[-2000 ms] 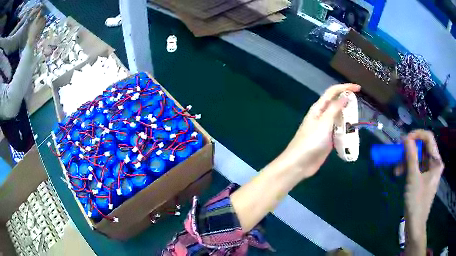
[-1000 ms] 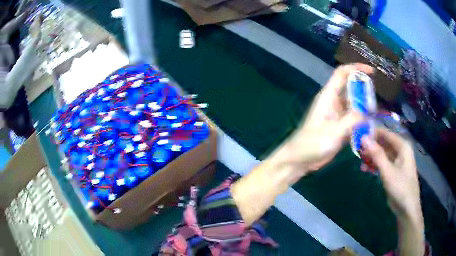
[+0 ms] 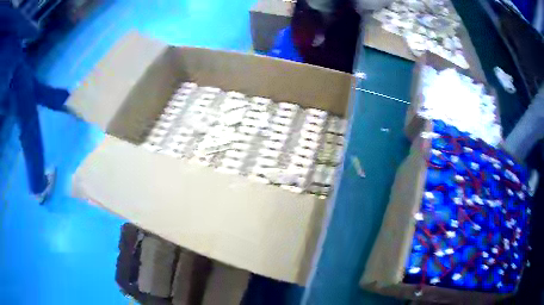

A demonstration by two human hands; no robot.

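Note:
Neither of my hands is in view. A large open carton [image 3: 197,208] with spread flaps stands beside the bench. Tight rows of cream housing parts [image 3: 238,134] fill it, with a few lying loose on top. A second carton [image 3: 391,226] on the bench at the right holds many blue battery cells [image 3: 471,220], with red wires and small white connectors tangled on top. The picture is somewhat blurred.
A box of white squares [image 3: 456,98] adjoins the battery carton. Cream parts lie on a cardboard sheet [image 3: 388,41] at the upper right. The green bench [image 3: 373,119] runs between the cartons. A person's legs [image 3: 30,131] show at the left on the blue floor [image 3: 59,238].
The view has swung left and down to the housing carton. The battery carton now shows at the right. Both hands, the shell and the blue cell have left the picture.

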